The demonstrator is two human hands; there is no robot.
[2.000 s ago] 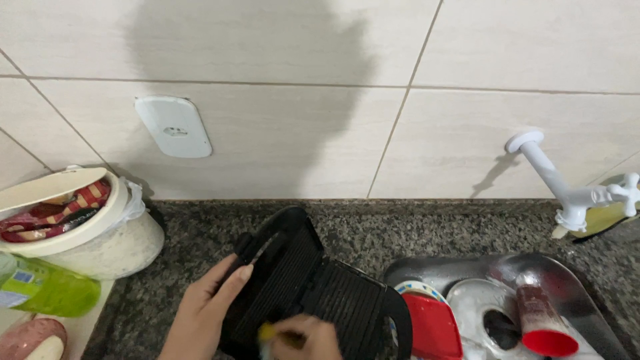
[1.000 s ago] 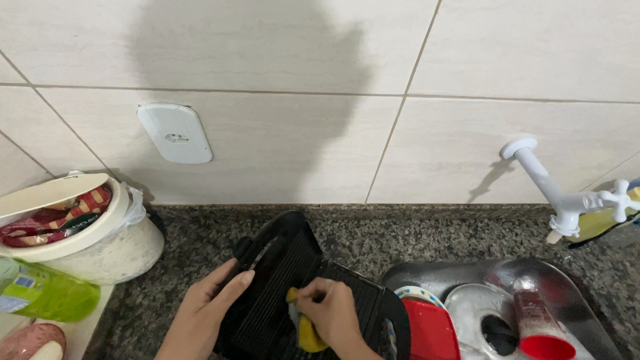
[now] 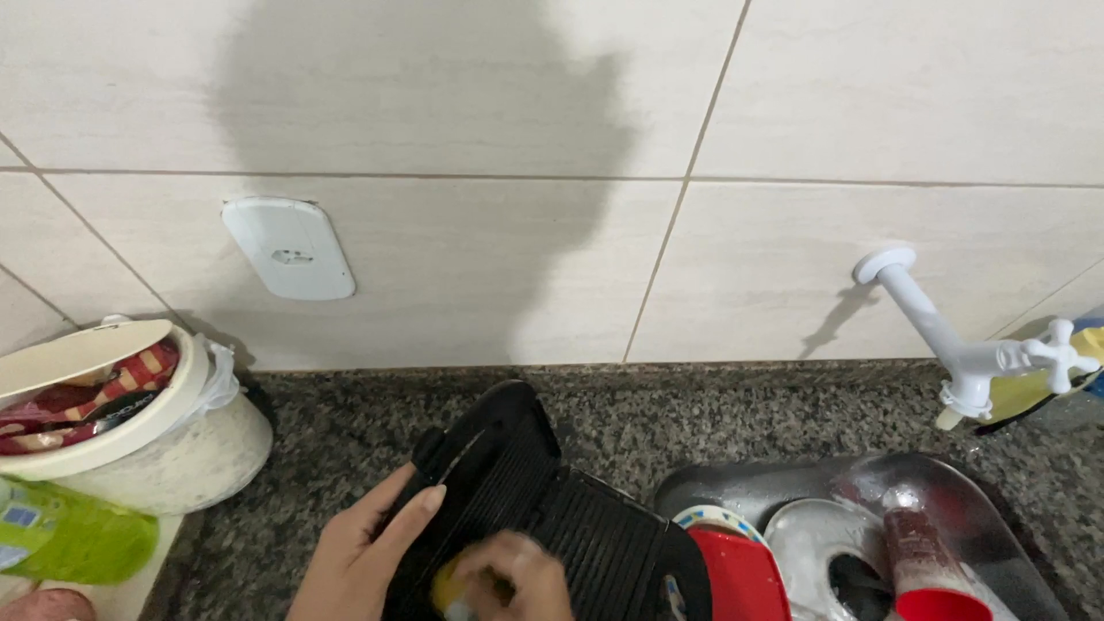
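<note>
A black ribbed contact grill [image 3: 595, 539] lies unfolded on the granite counter, its left plate tilted up. My left hand [image 3: 371, 543] grips the outer edge of that plate, the thumb on its rim. Blurred by motion, my right hand [image 3: 517, 573] holds a yellow sponge or cloth [image 3: 448, 591] against the left plate's ribs, near the bottom of the view. Much of the yellow piece is hidden by the fingers.
At right, a metal sink [image 3: 733, 483] holds a red item [image 3: 742, 573], a metal lid [image 3: 811, 535] and a red-rimmed cup [image 3: 923, 561] below a white tap [image 3: 966, 371]. A lined bin [image 3: 190, 448] and a green bottle [image 3: 95, 535] stand left.
My right hand with the yellow piece has moved from the hinge area left onto the tilted plate since a second ago. My left hand keeps its hold on the grill.
</note>
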